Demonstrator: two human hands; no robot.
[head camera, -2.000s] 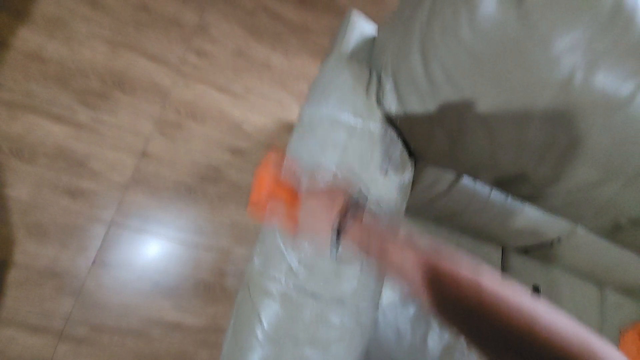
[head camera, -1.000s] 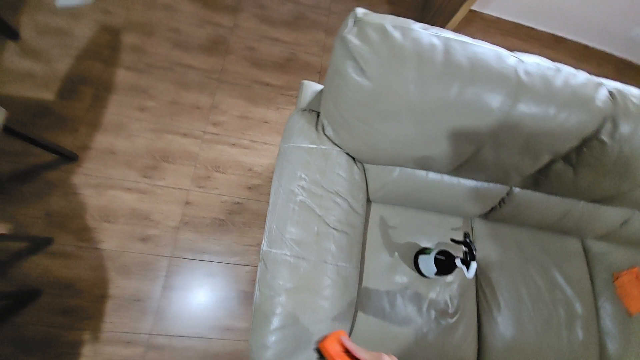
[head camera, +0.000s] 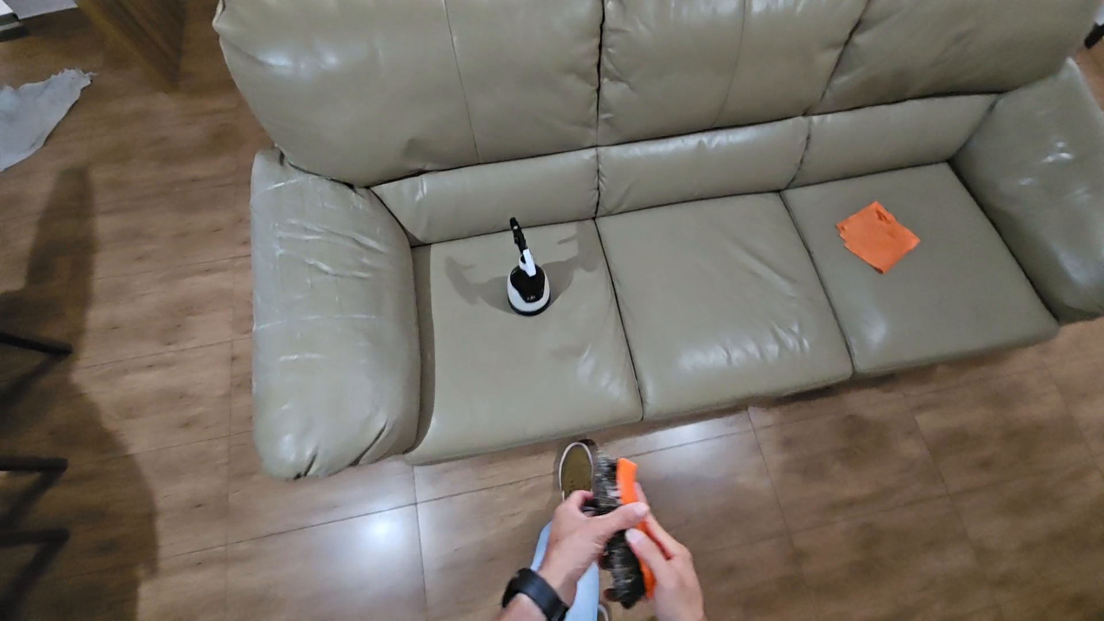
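A scrub brush with an orange back and dark bristles is held upright between my two hands, low in the view in front of the sofa. My left hand, with a black wristband, has its fingers and thumb against the bristle side. Around the orange back, my right hand grips the brush. A black and white spray bottle stands on the left seat cushion of the beige leather sofa. On the right seat cushion lies a folded orange cloth.
The sofa's left armrest has creases and pale wet-looking streaks. A whitish cloth or hide lies on the wood-look floor at the upper left. Dark thin furniture legs show at the left edge. My shoe is below the sofa front.
The brush was over the left armrest two seconds ago; now it is in front of the sofa with both hands on it. The view has swung to show the whole seat.
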